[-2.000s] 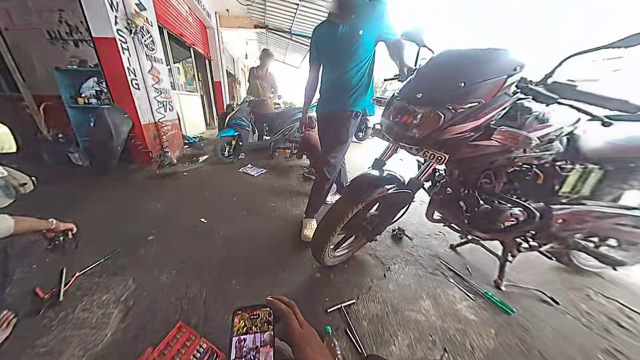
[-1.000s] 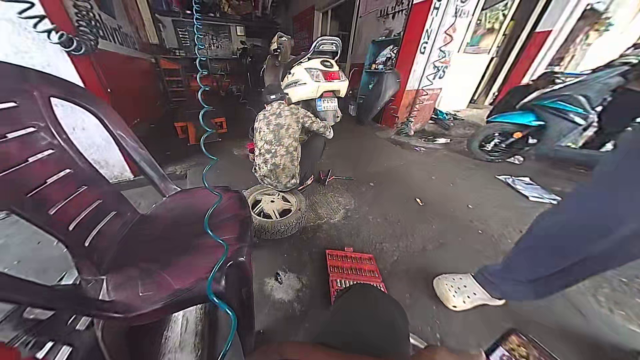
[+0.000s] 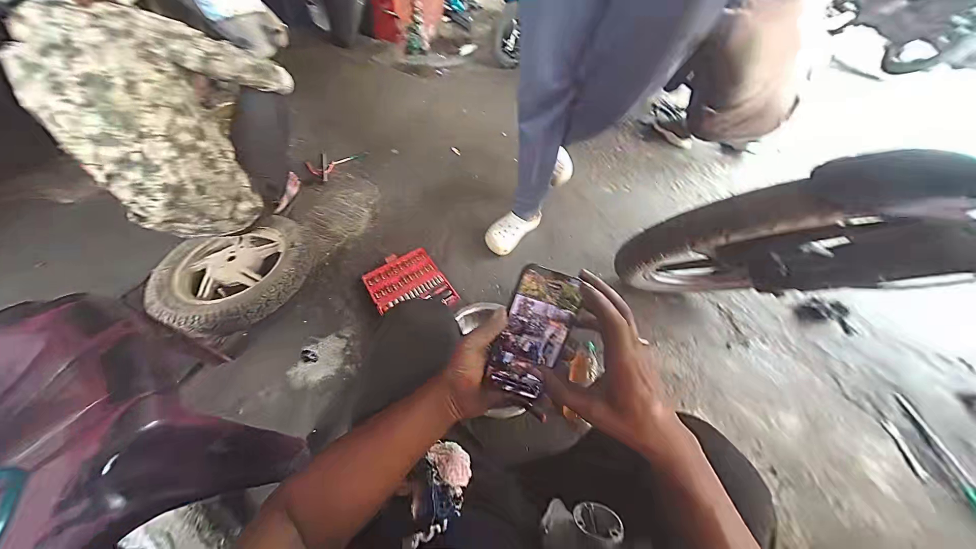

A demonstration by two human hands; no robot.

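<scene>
A smartphone point(image 3: 536, 332) with its screen lit is held between my two hands, over my lap. My left hand point(image 3: 476, 374) grips its left and lower edges. My right hand point(image 3: 614, 366) is at its right side, fingers behind the upper edge and thumb over the lower part of the screen. Below the phone are a metal bowl point(image 3: 474, 314), partly hidden, and a bottle point(image 3: 583, 366) with orange liquid. Beyond my knee lies an open red socket set case point(image 3: 409, 279). A crumpled cloth point(image 3: 450, 463) and a metal part point(image 3: 598, 523) show near my lap.
A loose scooter wheel point(image 3: 229, 274) lies at left, beside a crouching person in a camouflage shirt point(image 3: 130, 114). A maroon plastic chair point(image 3: 137, 427) is near left. Another person's clog point(image 3: 512, 232) stands ahead. A motorcycle's front tyre point(image 3: 663, 259) is at right, with tools point(image 3: 934, 442) on the floor.
Both hands now hold the phone; two seconds ago one hand was seen beside it. The view has swung left, then back and down. The standing person's legs appear in a different place.
</scene>
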